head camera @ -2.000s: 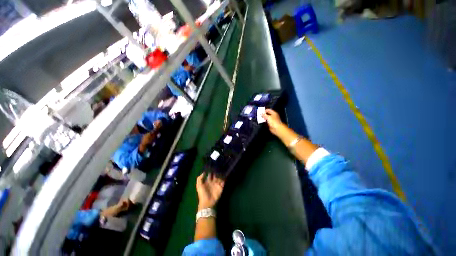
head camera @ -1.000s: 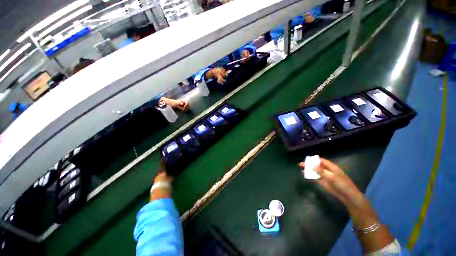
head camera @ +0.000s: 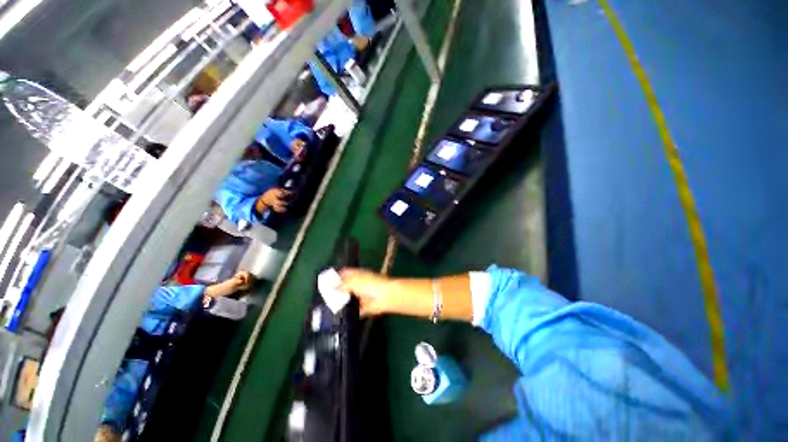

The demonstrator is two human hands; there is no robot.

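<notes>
My right hand (head camera: 367,292) reaches across to the left and pinches a white wiping cloth (head camera: 332,292) over the far end of a black phone tray (head camera: 343,363). This tray stands by the green conveyor, blurred, with several phones bearing white labels in it. My left hand is not in view. A second phone tray (head camera: 432,235) with dark smartphones (head camera: 450,154), each with a white label, lies beyond, at a slant across the pale rail.
A light-blue dispenser bottle (head camera: 446,382) with its flip lid open stands right of the near tray. A pale rail (head camera: 421,129) edges the conveyor (head camera: 364,155). People in blue smocks work across it, behind a white overhead beam (head camera: 177,186).
My right hand has moved left with the cloth, from beside the far tray to the near tray. My left hand has left the picture. The near tray is now closer, and the view has turned.
</notes>
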